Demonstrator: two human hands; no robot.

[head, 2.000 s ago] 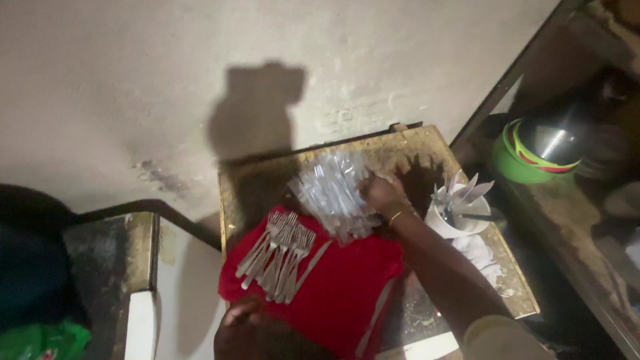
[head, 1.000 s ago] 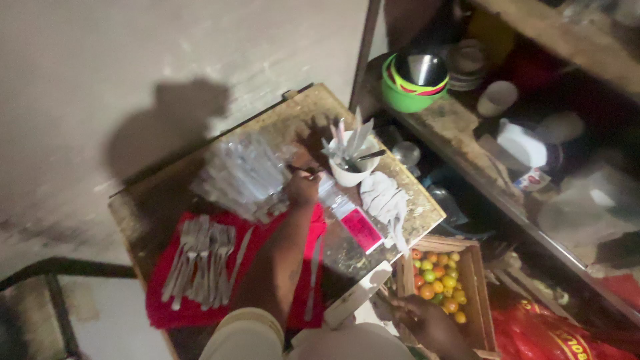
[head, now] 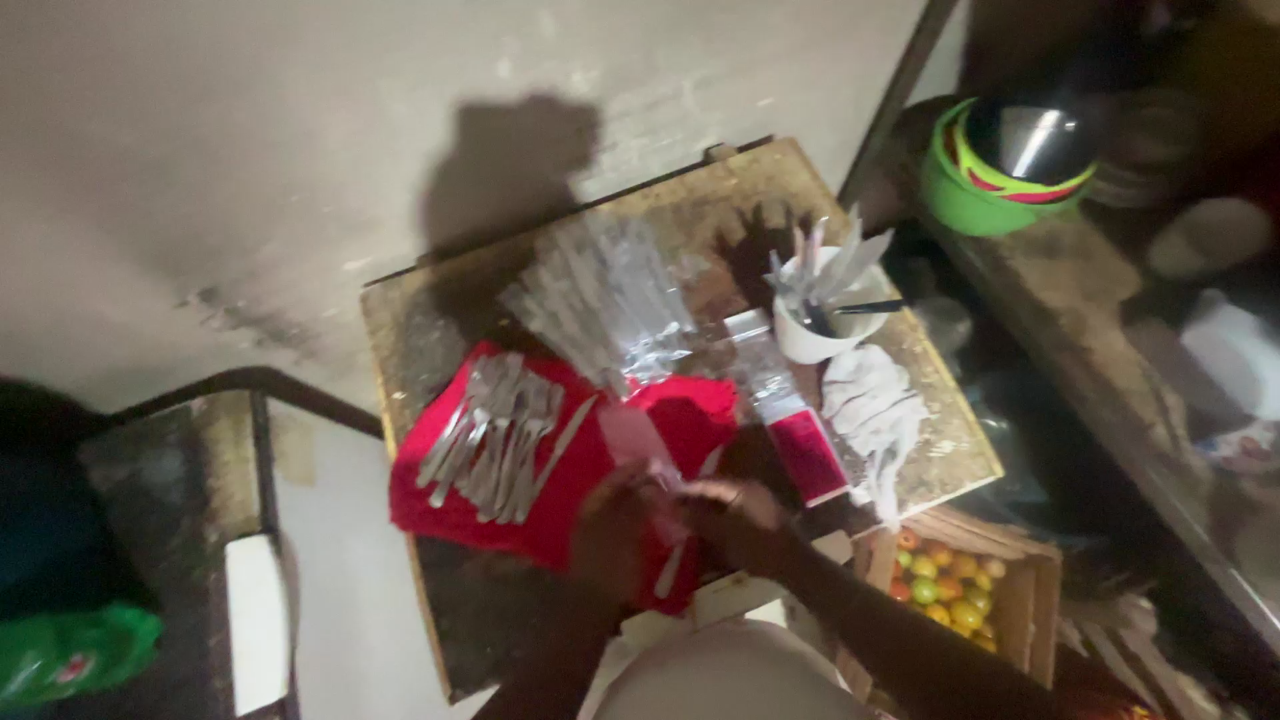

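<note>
My left hand point(head: 612, 520) and my right hand point(head: 735, 515) meet over a red cloth point(head: 560, 530), both gripping a clear plastic sleeve point(head: 640, 445); blur hides the fingertips. Several metal forks point(head: 495, 430) lie in a bunch on the cloth's left part, with a table knife point(head: 565, 445) beside them. Another knife point(head: 672, 570) shows partly below my hands. Behind the cloth is a pile of clear sleeves point(head: 605, 300), which seem to hold cutlery. To the right lie a clear packet with a pink-red end point(head: 808, 455) and a crumpled white cloth point(head: 875, 410).
A white tub point(head: 815, 335) with utensils stands on the wooden table point(head: 950, 430) at right. Below it is a wooden crate point(head: 1035, 610) of small tomatoes. Nested bowls point(head: 985, 215) sit on a shelf at upper right. A wall borders the table's back.
My right hand has come from beside the sleeve pile to the red cloth, where it meets my left hand. My left hand was near the tomato crate a second ago. The view has shifted.
</note>
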